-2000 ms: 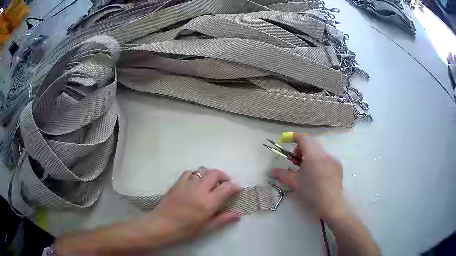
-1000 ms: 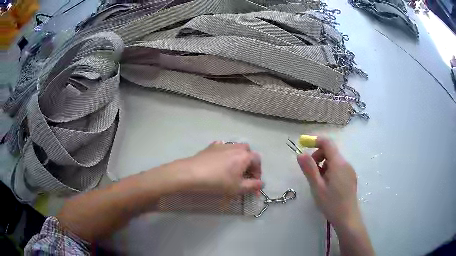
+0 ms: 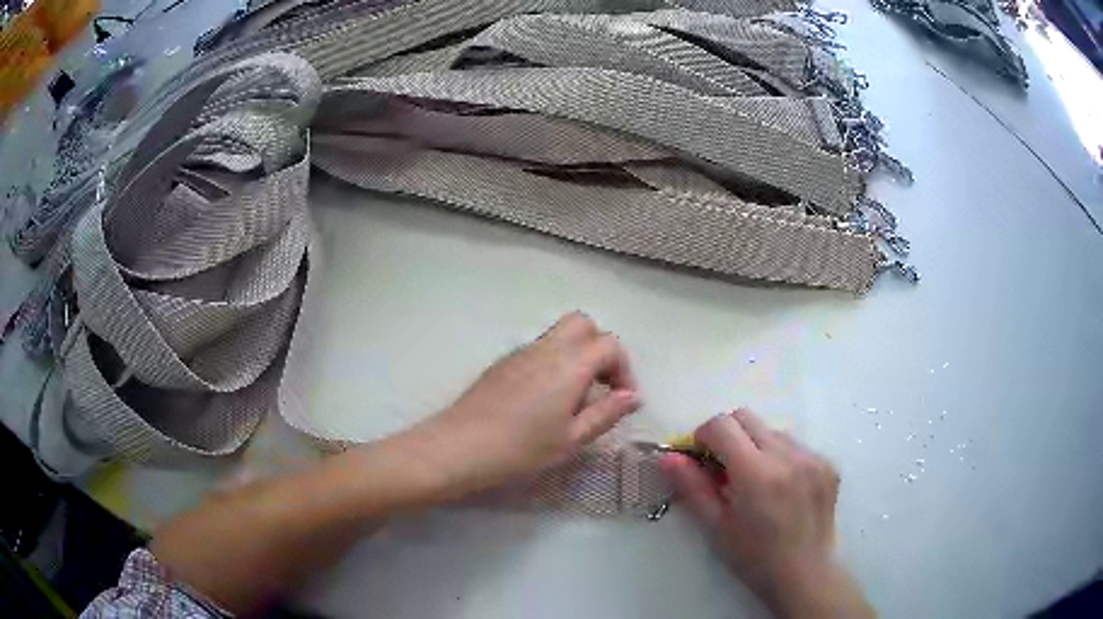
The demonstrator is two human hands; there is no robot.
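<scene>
The webbing strap point(image 3: 578, 480) lies flat near the table's front, its sewn end to the right. My left hand point(image 3: 569, 387) is over the strap's upper edge, thumb and fingers drawn together; whether it pinches a thread is too small to tell. My right hand point(image 3: 768, 496) holds the thread snips point(image 3: 680, 449), with their blades at the upper corner of the sewn end. A bit of the metal end loop point(image 3: 658, 509) shows below the blades. The rest of the hook is hidden by my right hand.
The strap pile point(image 3: 581, 133) lies beyond my hands, with snap hooks point(image 3: 893, 256) at its right. A looped strap bundle point(image 3: 182, 278) is at the left. Pale thread ends point(image 3: 913, 453) are scattered at the right. Another strap batch point(image 3: 968, 36) is at the far right.
My right hand has moved down and left, bringing the snips to the strap end. My left hand has shifted slightly, and the hook that showed is now mostly covered.
</scene>
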